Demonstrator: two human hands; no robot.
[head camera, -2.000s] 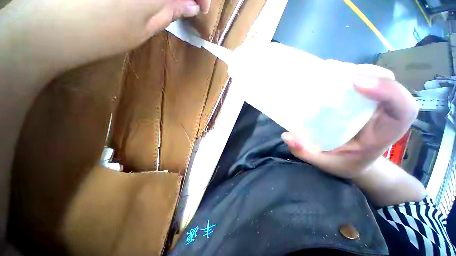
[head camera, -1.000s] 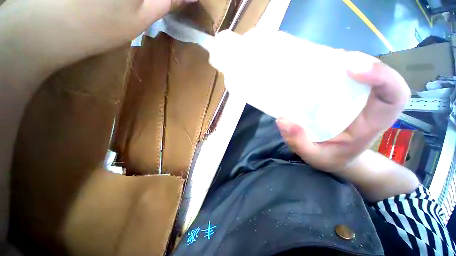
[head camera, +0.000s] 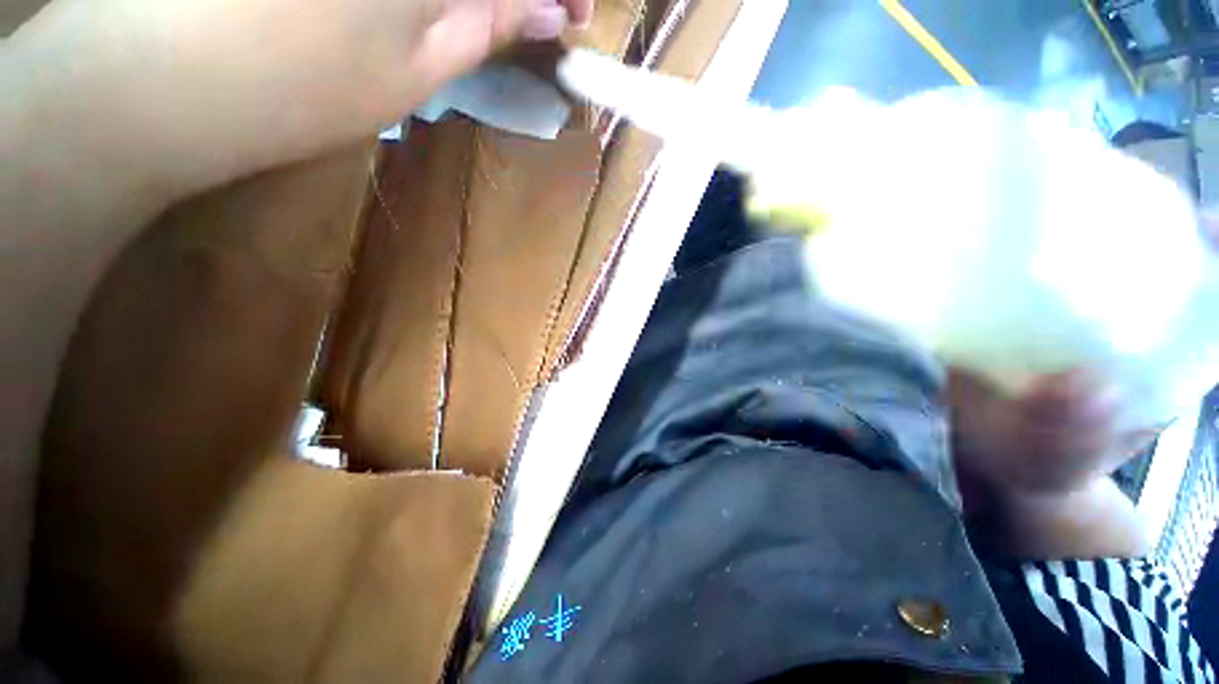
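Note:
A brown bag body panel (head camera: 321, 575) lies in front of me, with a square notch showing pale lining at its inner corner. My left hand (head camera: 495, 30) is at the top, its fingertips pinching a brown edge with whitish lining (head camera: 497, 102) hanging below. The hand is partly cut off by the top edge. My right hand (head camera: 1049, 434), blurred, holds a white glue bottle (head camera: 989, 221) from below. The bottle is overexposed and blurred. Its nozzle points left, and the tip is at the pinched edge beside my left fingertips.
The white table edge (head camera: 608, 321) runs diagonally past the panel. My dark apron (head camera: 762, 535) is right against it. Grey floor with a yellow line (head camera: 929, 43) lies beyond. A white perforated rack (head camera: 1190, 515) stands at the far right.
The glue bottle and my right hand have moved right and lower, and the bottle is now blurred. The nozzle tip has shifted right, out from over the lining. My left fingertips show more.

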